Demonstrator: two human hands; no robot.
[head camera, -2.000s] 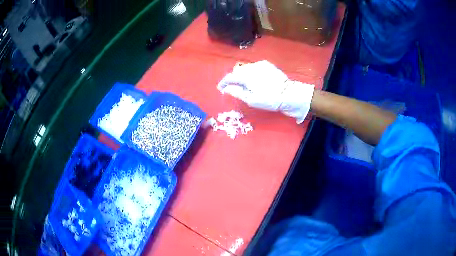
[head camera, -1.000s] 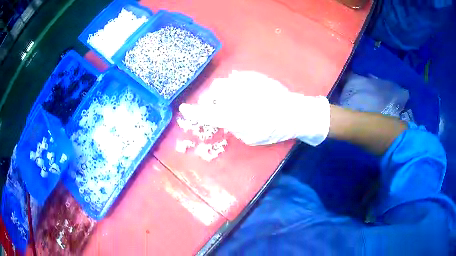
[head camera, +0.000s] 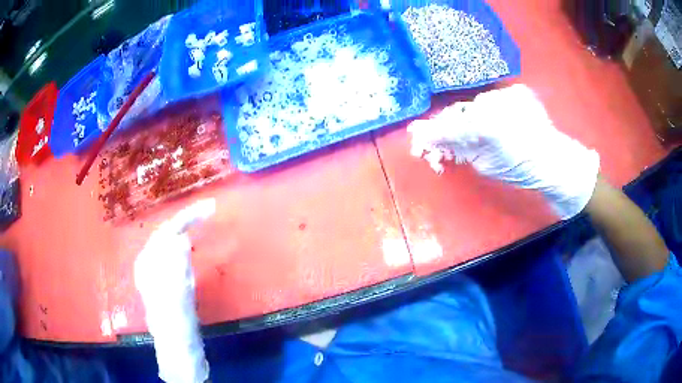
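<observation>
My right hand (head camera: 508, 142), in a white glove, lies on the mat in front of the grainy bin, over a small pile of white moulded bodies (head camera: 430, 155); its fingertips are overexposed and hide whether it holds any. My left hand (head camera: 173, 262), also in a white glove, is at the lower left over the table edge, index finger stretched toward the flat tray of red-brown parts (head camera: 168, 161); its other fingers are hard to make out. The large blue tray of clear rings (head camera: 321, 86) stands between and behind the hands.
Behind are the bin of grainy parts (head camera: 458, 45), a small blue bin with white pieces (head camera: 217, 56) and a dark-parts bin. A red stick (head camera: 116, 127) lies by the tray's left side. A blue bin (head camera: 81, 108) and red bin (head camera: 37, 126) stand far left. A carton (head camera: 658, 75) is at right.
The view has swung left, bringing the red-brown tray, left bins and my left hand into view. My right hand has moved from beyond the white pile to over it.
</observation>
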